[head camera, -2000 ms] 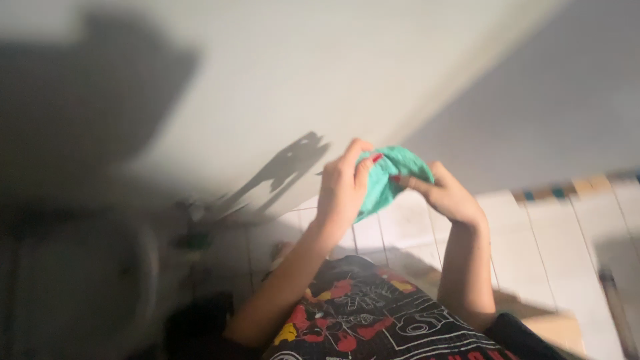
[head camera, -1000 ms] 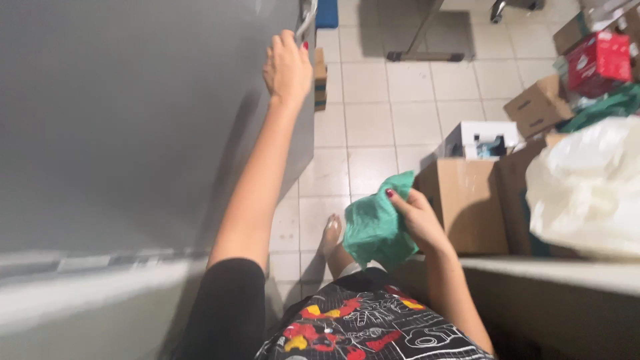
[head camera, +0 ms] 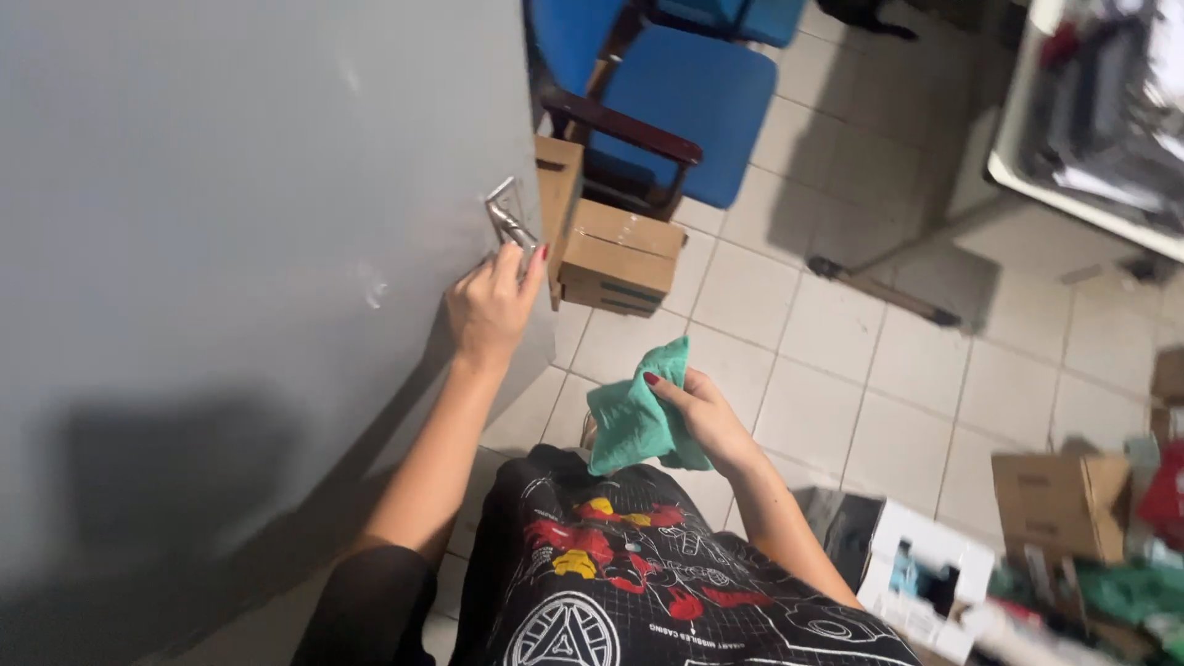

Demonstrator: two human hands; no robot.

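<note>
My left hand is at the metal lever handle of a grey door, thumb and fingers around the lever's lower end. Pinched between the thumb and fingers of my right hand is a green cloth, which hangs loosely in front of my black printed shirt. The cloth is crumpled and touches neither the door nor the handle.
Beyond the door edge stand cardboard boxes and a blue chair with a dark armrest. A table bearing clutter is at upper right. More boxes and a white box lie at lower right on the tiled floor.
Two seconds ago both hands held the green cloth; my left hand let it go and is now on the door handle. The view has swung a lot.
</note>
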